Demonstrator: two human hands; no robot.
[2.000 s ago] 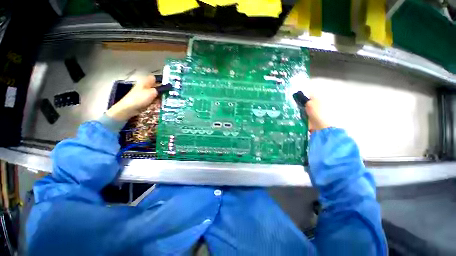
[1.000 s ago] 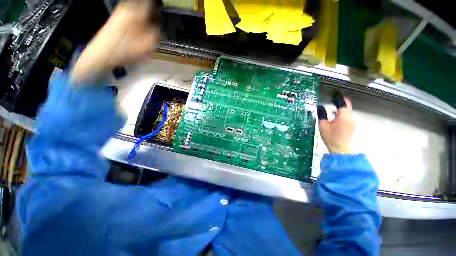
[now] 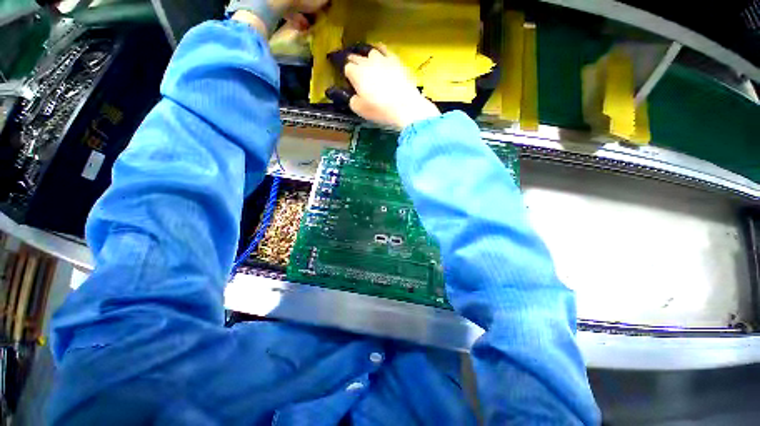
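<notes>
Yellow insulating sheets [image 3: 442, 42] lie stacked on the shelf above the bench. My right hand [image 3: 375, 79], with black finger cots, is at the left part of the stack, thumb and fingertips at a sheet's edge; whether it grips one is unclear. My left hand [image 3: 287, 12] is at the stack's upper left corner, partly cut off by the top edge; its fingertips are hard to make out. The green printed circuit board [image 3: 367, 216] lies on the bench below, partly hidden by my right sleeve.
A black parts bin of tan-gold slivers [image 3: 283, 229] is left of the board, crossed by a blue cord [image 3: 268, 208]. A large black storage bin [image 3: 100, 133] with metallic parts stands left. Narrow yellow strips [image 3: 619, 96] are on the shelf at right. The bench's metal edge [image 3: 358, 312] runs in front.
Both hands have left the board area and are now up at the yellow sheets. My right hand moved up and left from the board's right side. The view has shifted slightly.
</notes>
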